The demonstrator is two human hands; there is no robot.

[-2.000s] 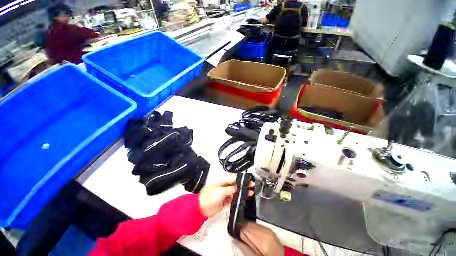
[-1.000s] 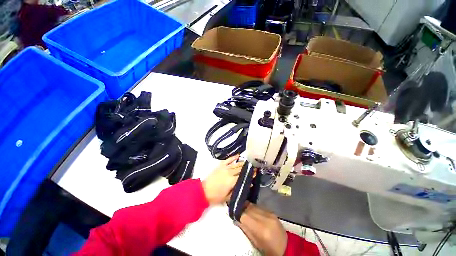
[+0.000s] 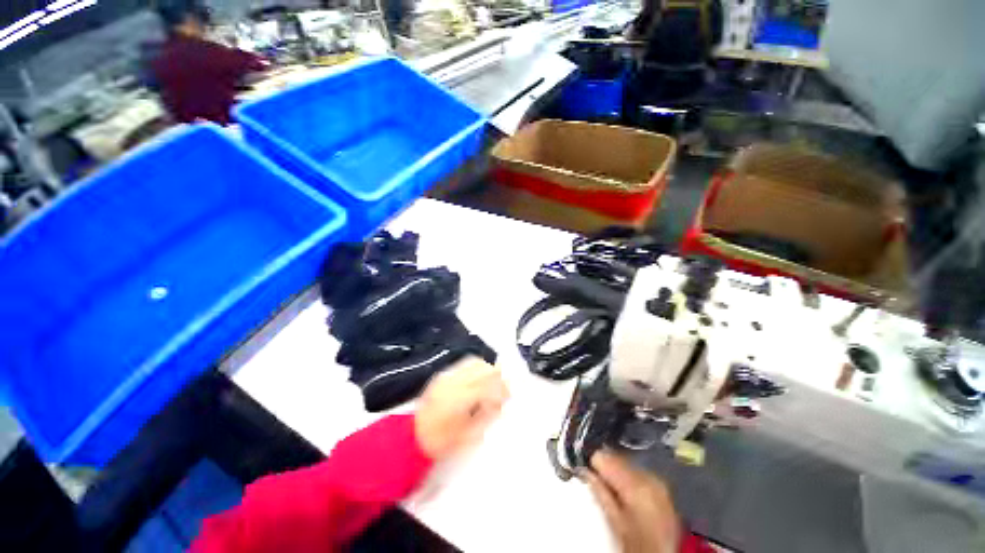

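A black fabric band (image 3: 583, 430) with pale lines lies bent beside the needle end of the white sewing machine (image 3: 659, 340). My right hand (image 3: 637, 506) is below it at the lower edge, fingertips closed on the band's near end. My left hand (image 3: 462, 408), blurred with curled fingers, is off the band, at the near right edge of a loose heap of black bands (image 3: 400, 324). Whether it touches or holds a piece is unclear. Black rings with pale lines (image 3: 567, 337) overlap behind the needle end.
Two blue bins (image 3: 162, 286) stand at the left of the white table (image 3: 508, 432). Brown cartons with red bands (image 3: 583, 162) stand behind it. The machine arm fills the right side. One person (image 3: 200, 70) is far left, another (image 3: 680, 38) at the back.
My left hand has let go of the band and moved left to the heap. The band hangs lower and more bent by the needle end. The view has shifted, so things appear further right.
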